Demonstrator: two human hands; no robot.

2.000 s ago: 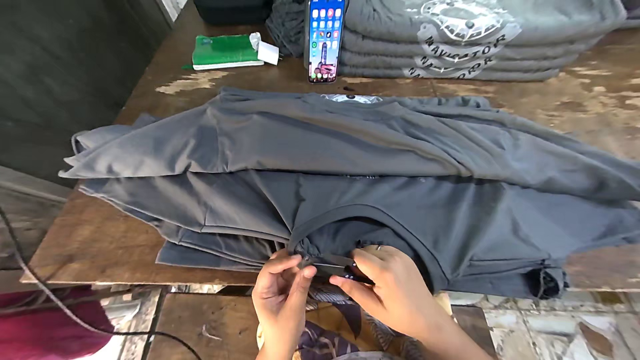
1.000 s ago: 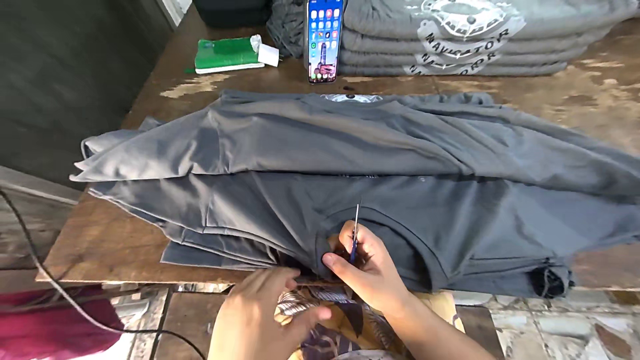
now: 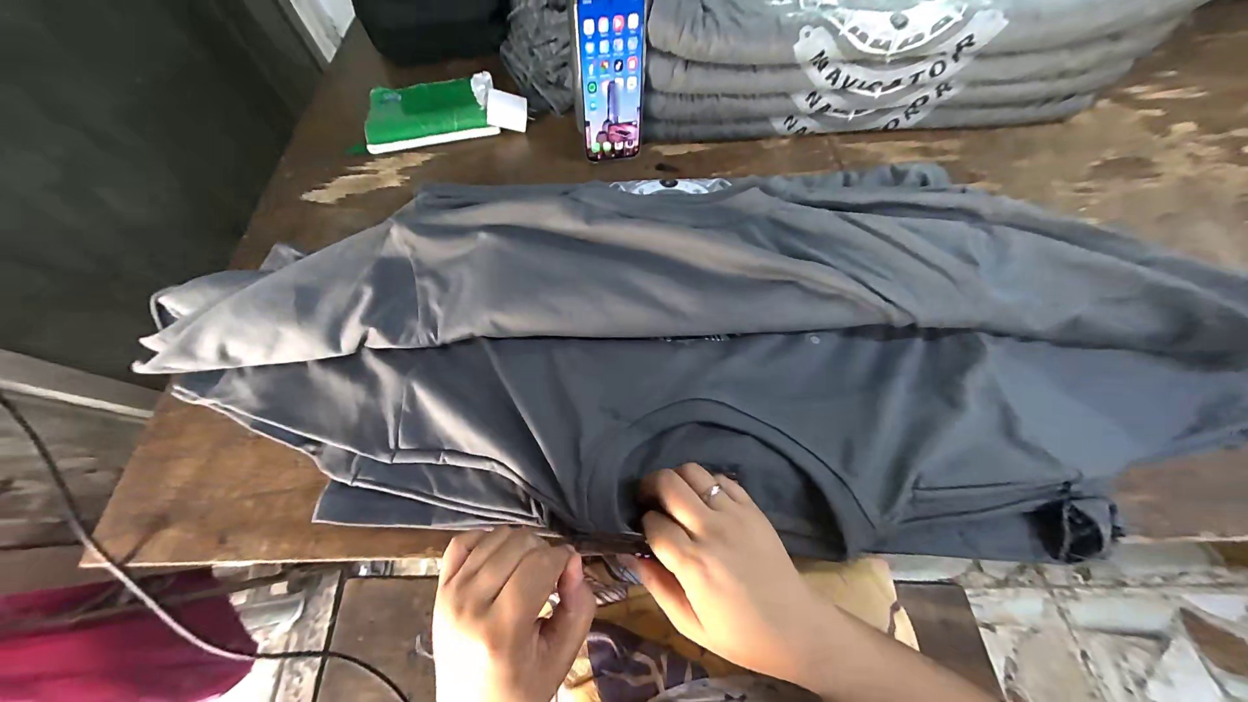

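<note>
Dark grey T-shirts (image 3: 643,273) lie in a loose stack along the near edge of a wooden table, with the round neckline (image 3: 721,414) of one facing me. My right hand (image 3: 717,556), wearing a ring, has its curled fingers at the left inner side of that neckline; its fingertips and anything under them are hidden. Just left of it, my left hand (image 3: 512,604) is curled at the table edge beside the collar fabric. Whether it pinches the cloth is unclear.
Folded grey printed T-shirts (image 3: 721,97) are stacked at the back. A lit smartphone (image 3: 611,88) leans upright before them. A green and white packet (image 3: 429,115) lies to its left. A dark cable (image 3: 146,595) hangs at the lower left, near maroon cloth (image 3: 117,634).
A second ago my right hand held a small pointed tool with a dark handle above the collar; the tool is out of sight now. My left hand's spread fingers have curled at the table edge.
</note>
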